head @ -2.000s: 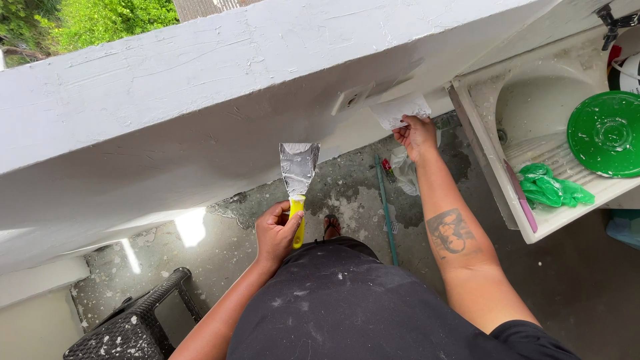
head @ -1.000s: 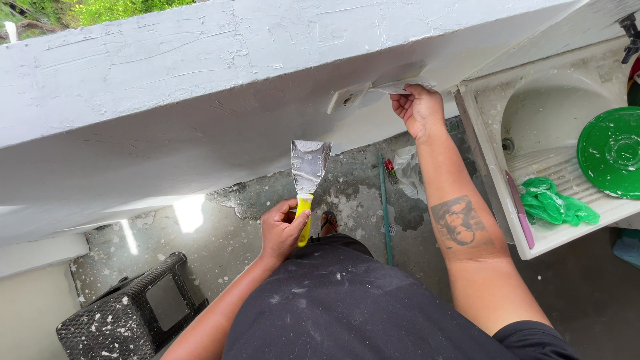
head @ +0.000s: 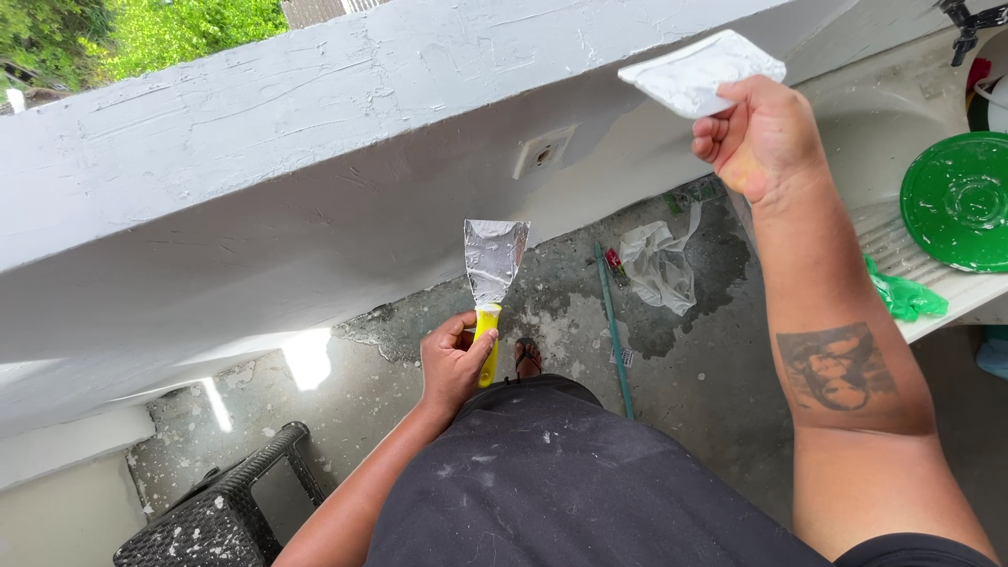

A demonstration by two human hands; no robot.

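My left hand (head: pixel 457 358) grips the yellow handle of a putty knife (head: pixel 494 260), whose wide metal blade points up and is smeared with grey-white putty. My right hand (head: pixel 760 134) pinches a flat white spreader (head: pixel 705 72) coated in putty, raised in front of the top of the low wall. The grey painted wall (head: pixel 276 213) runs across the view, with an electrical outlet box (head: pixel 543 153) set in its face, left of and below the spreader. Whether the spreader touches the wall I cannot tell.
At the right stands a sink (head: pixel 874 118) holding a green lid (head: pixel 961 201) and a green plastic bag (head: pixel 906 295). A black stool (head: pixel 213 516) is at lower left. A green pole (head: pixel 614 331) and a crumpled clear plastic bag (head: pixel 657 264) lie on the spotted floor.
My right hand has lifted the white spreader from the wall face beside the outlet box up to the wall's top edge. My left hand keeps hold of the putty knife.
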